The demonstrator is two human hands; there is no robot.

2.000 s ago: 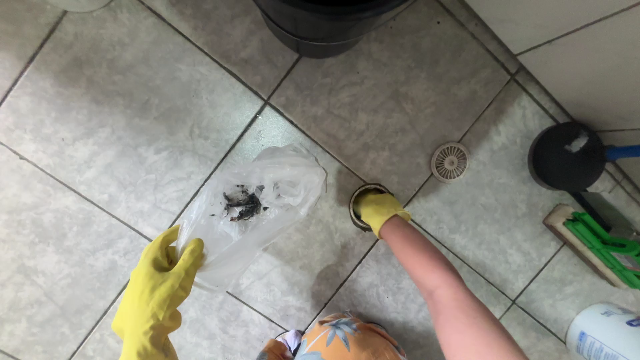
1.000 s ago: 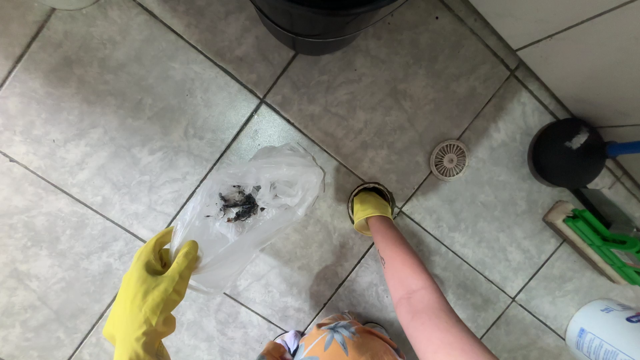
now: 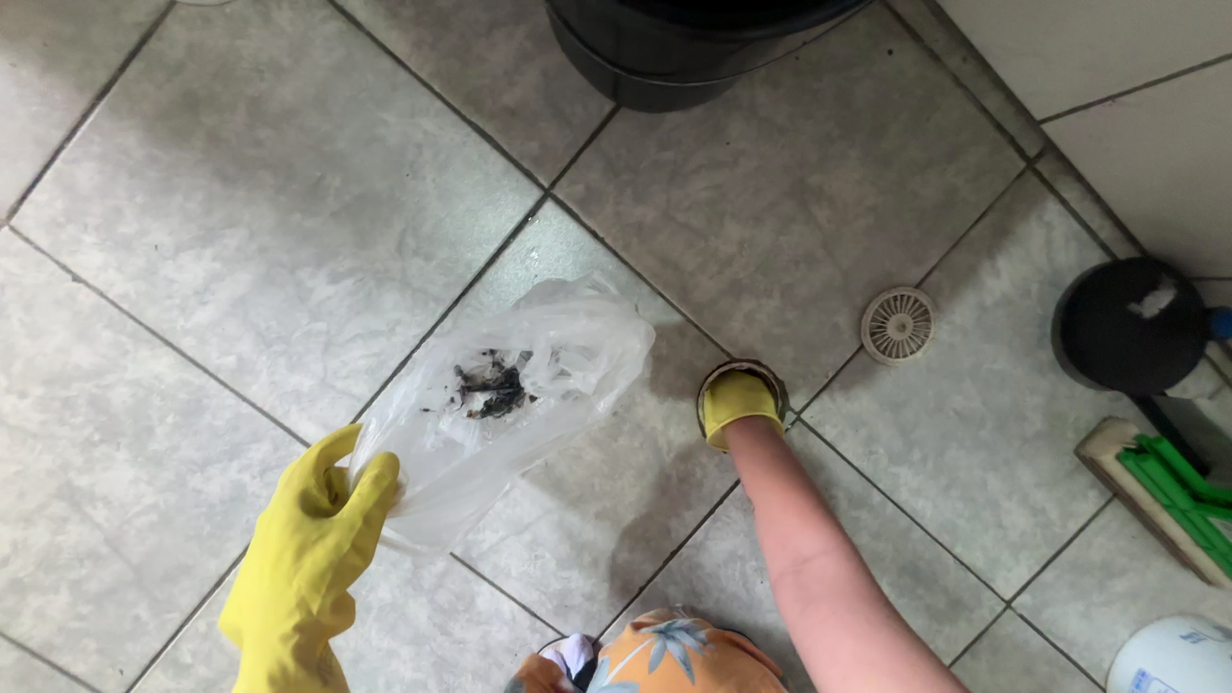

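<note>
My left hand [image 3: 318, 539], in a yellow rubber glove, pinches the near left edge of a clear plastic bag [image 3: 587, 356] lying on the tiled floor. Dark, wet-looking muck [image 3: 493, 387] sits in the bag. My right hand [image 3: 739, 404], also in a yellow glove, is down inside a round floor drain opening [image 3: 707, 433]; only the cuff end of the glove shows, and the fingers are hidden. A round, slotted drain cover [image 3: 898, 326] rests on the floor to the right of the opening.
A black bucket [image 3: 635, 77] stands at the top. Along the right are a round black object [image 3: 1126, 325] with a blue part, a green and whitish floor scrubber or squeegee [image 3: 1174, 491], and a white container [image 3: 1174, 659]. Wall tiles [image 3: 1145, 164] rise at the upper right.
My right hand has gone deeper into the drain opening; more of the glove showed two seconds ago. My left hand keeps hold of the bag.
</note>
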